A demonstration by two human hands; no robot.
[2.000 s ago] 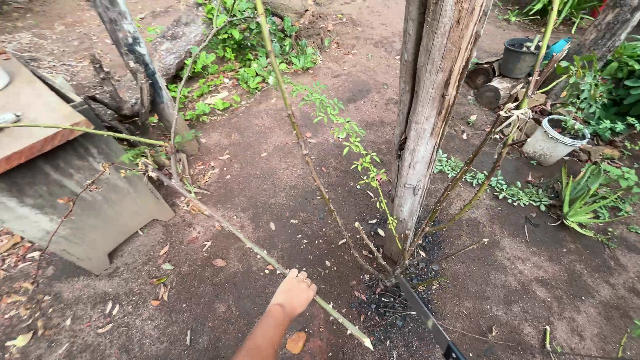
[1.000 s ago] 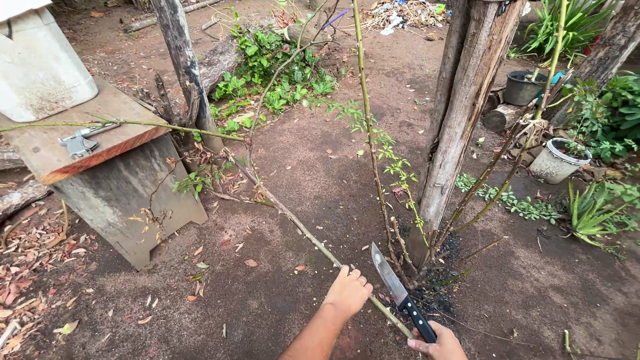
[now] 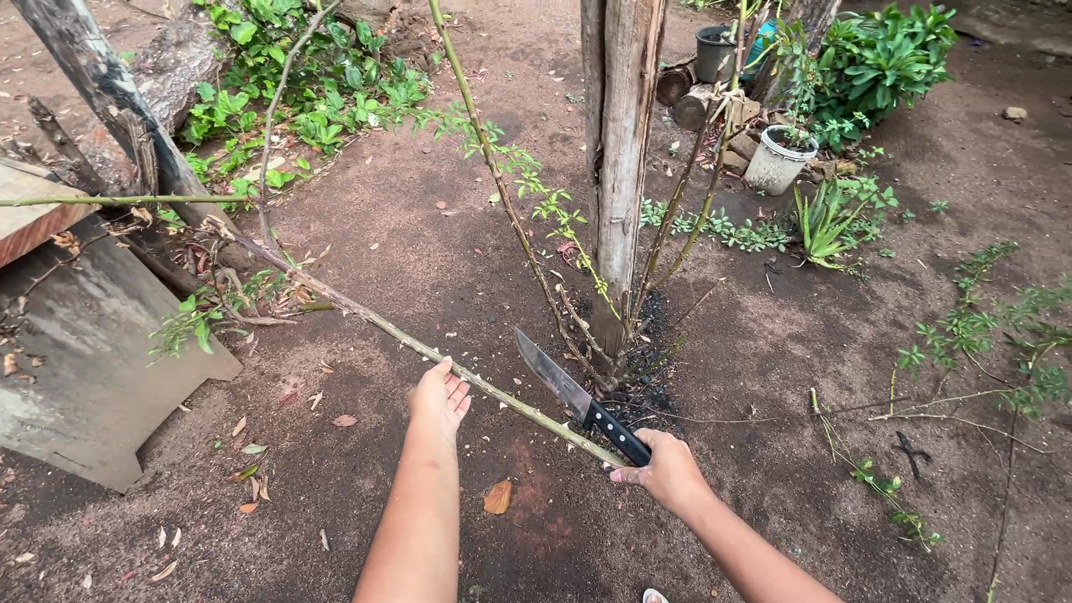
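A long thorny stem [image 3: 385,325] slants across the middle, from the plants by the bench down to my hands. My left hand [image 3: 441,397] is under its middle part, thumb against the stem and fingers spread apart, palm turned up. In my right hand [image 3: 662,471] is a kitchen knife [image 3: 557,375] with a black riveted handle, its blade pointing up and left above the stem. The stem's cut end lies at my right thumb and seems pinched there along with the handle.
A weathered wooden post [image 3: 620,167] stands ahead, with upright thorny stems [image 3: 502,188] around its base. A wooden bench [image 3: 100,360] is at the left. Cut leafy branches [image 3: 971,394] lie on the soil at the right, and a white bucket [image 3: 779,159] stands behind.
My left hand was closed around the stem and now has its fingers spread beneath it. My right hand, out of view two seconds ago, came in with the knife.
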